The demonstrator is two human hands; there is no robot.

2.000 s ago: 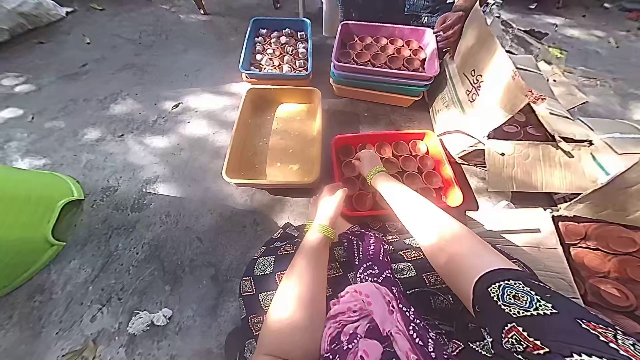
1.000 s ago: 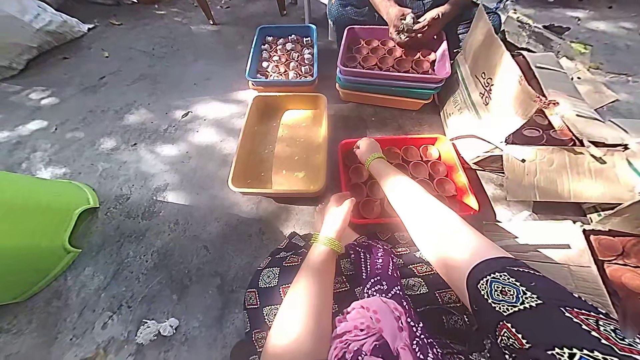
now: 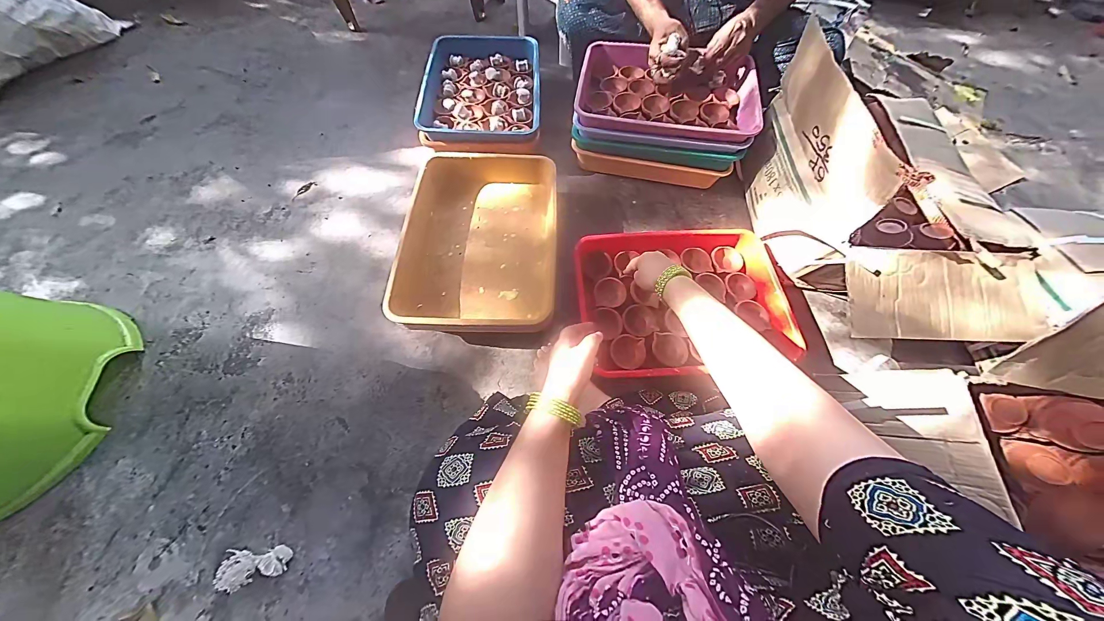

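A red plastic tray [image 3: 780, 302] filled with rows of small clay cups lies before my knees. Over its back rows reaches my right hand [image 3: 653, 270], touching the cups; whether its fingers grip one cannot be told. My left hand [image 3: 570, 349] is at the tray's near left corner, and what its fingers hold, if anything, does not show. A clay cup [image 3: 628, 352] sits in the front row close to that hand. To the left of the red tray is a yellow plastic tray [image 3: 431, 250] with nothing but sunlight and small specks inside.
Behind stand a blue tray [image 3: 420, 95] of clay cups with white lumps and stacked trays topped by a pink one [image 3: 595, 116] holding clay cups, where a co-worker's hands [image 3: 690, 52] work. Cardboard [image 3: 940, 297] lies right, a box of clay pieces [image 3: 1044, 440] lower right, a green plastic object [image 3: 52, 388] left.
My right hand has moved from the left back corner toward the middle of the back rows since one second ago. The co-worker's two hands have come over the pink tray since two seconds ago.
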